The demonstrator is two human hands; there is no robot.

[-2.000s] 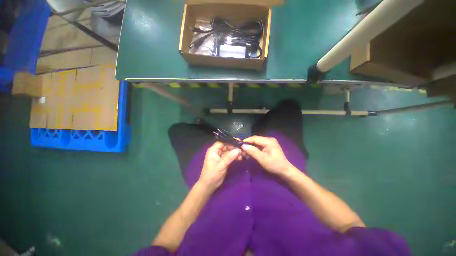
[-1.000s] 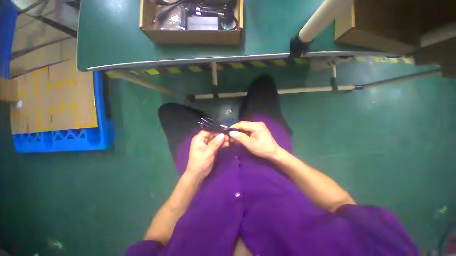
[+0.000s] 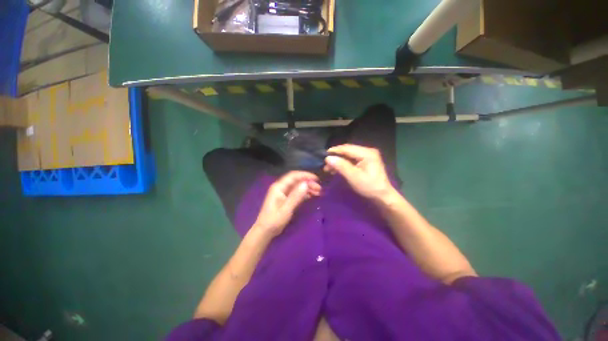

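A black cable bundle (image 3: 305,150), blurred, is over my lap between my knees. My right hand (image 3: 359,170) pinches its near end between thumb and fingertips. My left hand (image 3: 285,201) is just below and left of it, apart from the bundle, with fingers curled; whether it holds anything small cannot be made out. The open brown box (image 3: 267,44) is on the green table, cut by the top edge. Black cables (image 3: 288,8), a pale block (image 3: 278,24) and a shiny clear bag (image 3: 236,18) lie in it.
The table's front edge (image 3: 260,78) runs above my knees. A cream pipe with a black joint (image 3: 440,25) rises at the right, beside a larger brown carton (image 3: 472,33). Flattened cartons (image 3: 80,126) lie on a blue pallet (image 3: 87,181) at the left.
The bundle was between both hands; now my right hand alone visibly holds it, and it has swung forward, blurred. My left hand has come off it. The view has also shifted.
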